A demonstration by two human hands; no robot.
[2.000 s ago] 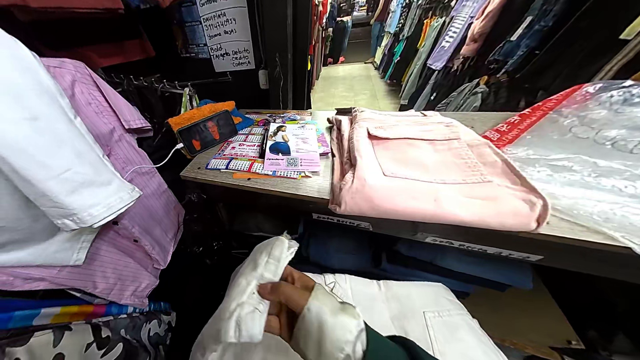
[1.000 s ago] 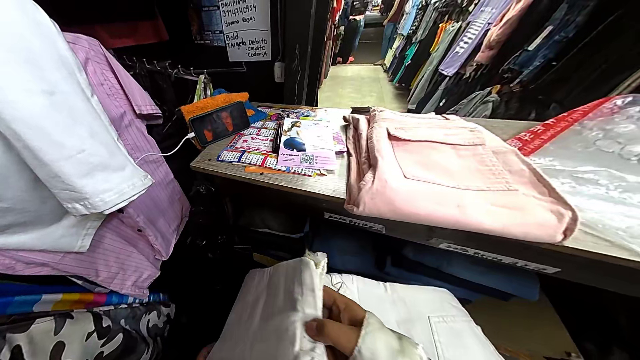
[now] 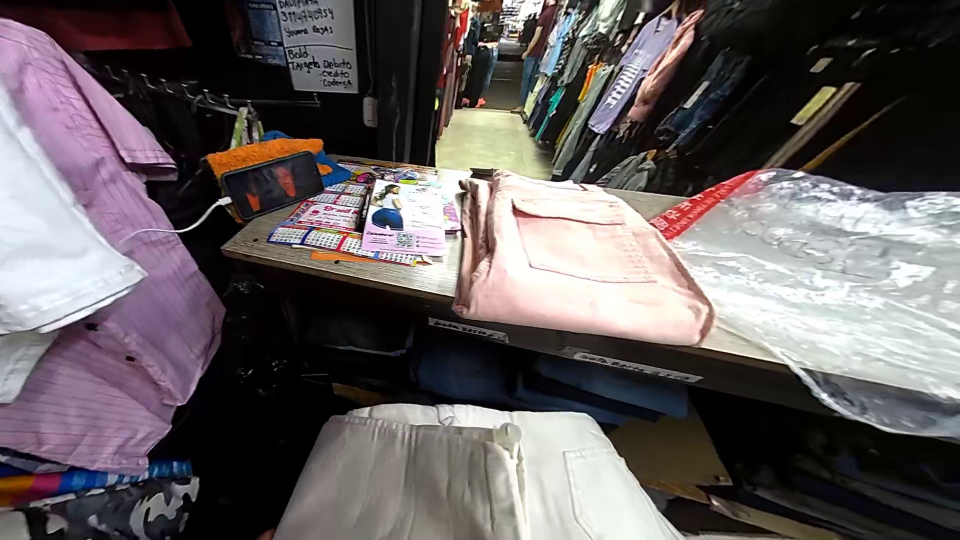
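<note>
White trousers [image 3: 480, 472] lie at the bottom centre in the head view, partly folded over, with the waistband toward the counter and a back pocket showing at right. A tiny bit of skin [image 3: 265, 535] shows at the bottom edge beside their left side; which hand it belongs to is unclear. Otherwise both hands are out of sight. Beyond the white trousers, folded pink trousers [image 3: 577, 270] with a flap pocket rest on the wooden counter [image 3: 352, 274]. A clear plastic bag with a red band [image 3: 832, 277] lies to their right and hangs over the counter's front edge.
A phone [image 3: 274, 184] with a white cable leans on an orange cloth [image 3: 262, 155]. Printed flyers [image 3: 405, 217] lie beside it. Striped pink [image 3: 127, 247] and white [image 3: 52, 232] shirts hang at left. Folded jeans [image 3: 465, 371] fill the shelf below; clothes racks line the aisle behind.
The hand that gripped the white trousers' folded edge has let go and left that spot. The folded part now lies flatter over the trousers.
</note>
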